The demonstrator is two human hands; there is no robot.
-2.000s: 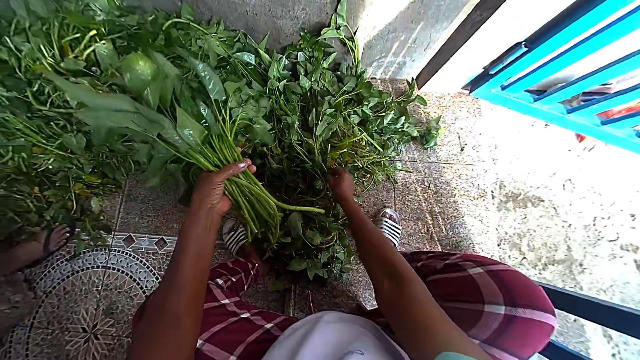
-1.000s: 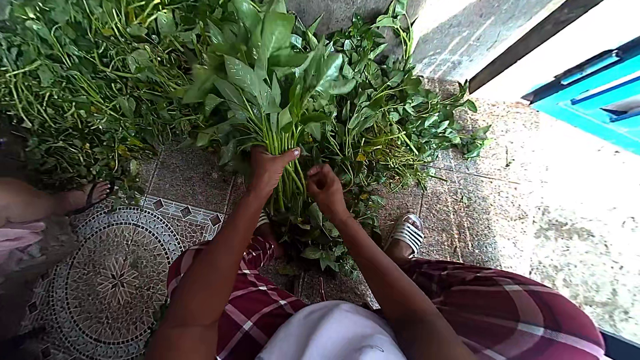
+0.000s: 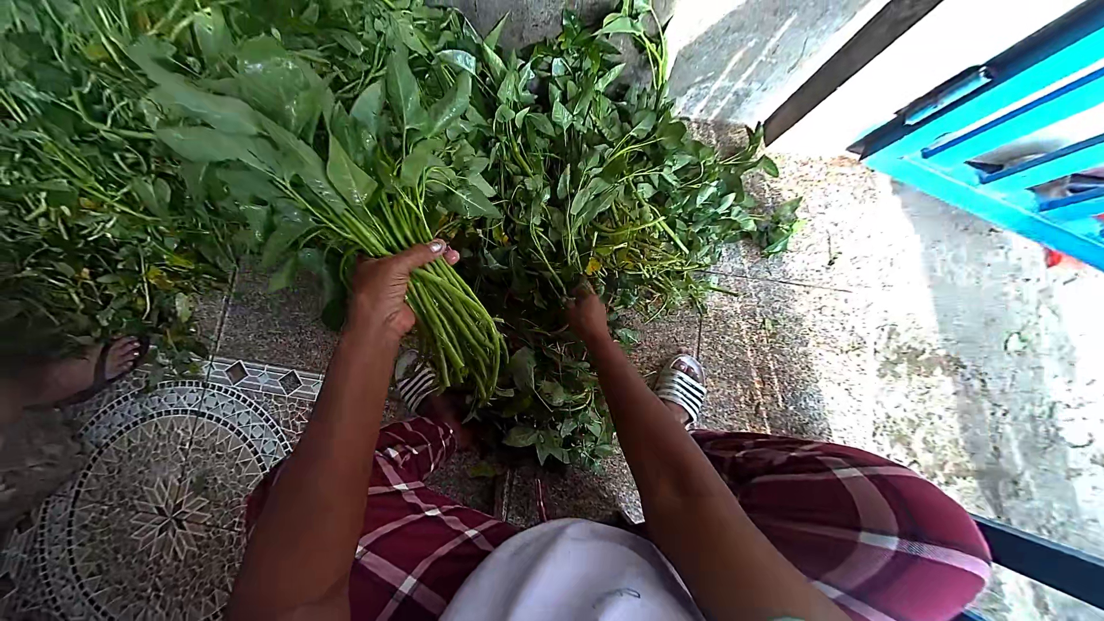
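Observation:
My left hand (image 3: 392,289) is closed around a bundle of leafy green stems (image 3: 457,332), cut ends pointing down toward me and broad leaves fanning to the upper left. My right hand (image 3: 589,312) is at the near edge of a heap of leafy greens (image 3: 569,164) on the floor between my feet. Its fingers are partly hidden among stems and blurred, so whether it grips any is not clear. Some yellow leaves lie in the heap just beyond it. More loose greens (image 3: 522,414) lie on the tiles below my hands.
A larger pile of greens (image 3: 95,181) spreads across the left. Another person's sandalled foot (image 3: 103,366) rests beside it. My striped sandals (image 3: 681,388) flank the heap. A concrete wall (image 3: 724,52) stands behind, a blue metal gate (image 3: 992,181) at right. Patterned tiles (image 3: 177,509) cover the lower left floor.
The bundle in my left hand has swung from upright, close to my right hand, to a leftward tilt. My right hand has moved away from it, onto the heap.

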